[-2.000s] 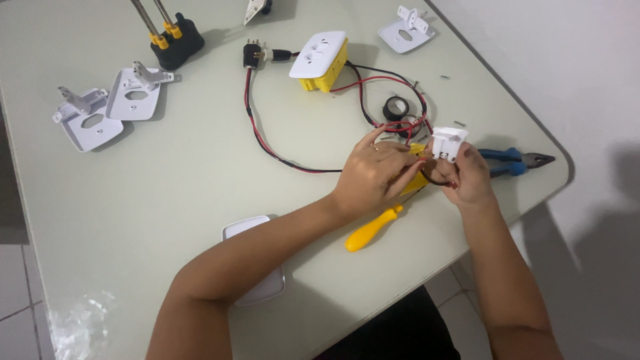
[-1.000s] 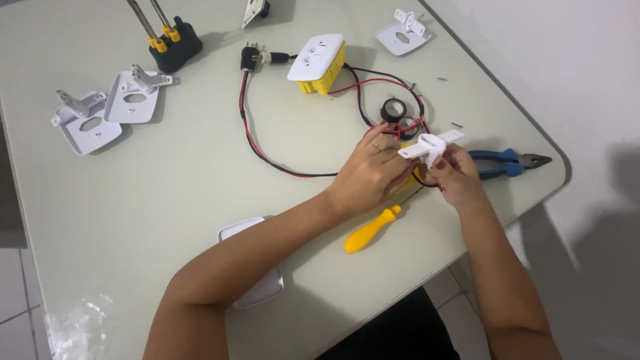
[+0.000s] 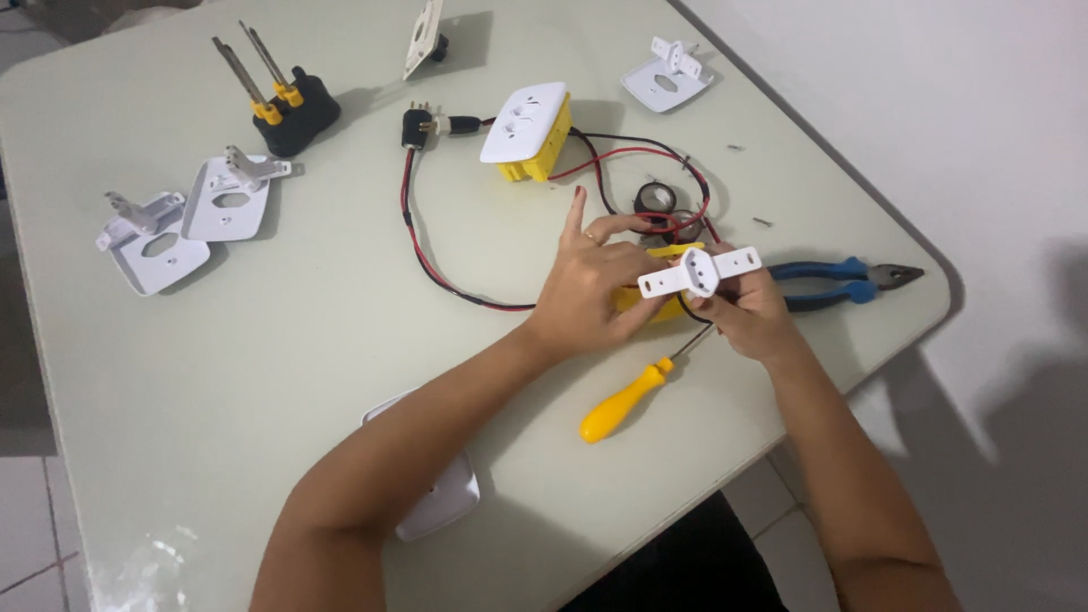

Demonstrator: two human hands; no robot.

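A white socket module on a mounting strap (image 3: 700, 272) faces up between my hands, its pin holes showing. My right hand (image 3: 750, 308) grips it from the right. My left hand (image 3: 591, 285) has its thumb at the strap's left end, with the index finger raised; whether it also grips the strap is hard to tell. Beneath the module lies a yellow electrical box (image 3: 650, 304), partly hidden by my fingers, with red and black wires by it. Just below is a screwdriver with a yellow handle (image 3: 625, 402). Blue-handled pliers (image 3: 820, 283) lie right of my right hand.
A yellow box with a white double-socket cover (image 3: 525, 123), a black plug (image 3: 416, 126) and tape rolls (image 3: 655, 199) lie beyond my hands. White cover plates (image 3: 161, 255) and a screwdriver stand (image 3: 297, 115) are at left. Another plate (image 3: 446, 501) lies under my left forearm. Small screws (image 3: 762, 222) are scattered at right.
The white socket module has been turned over in my hands: its back and side showed earlier, and its front with the pin holes now faces up. The things on the table have not moved.
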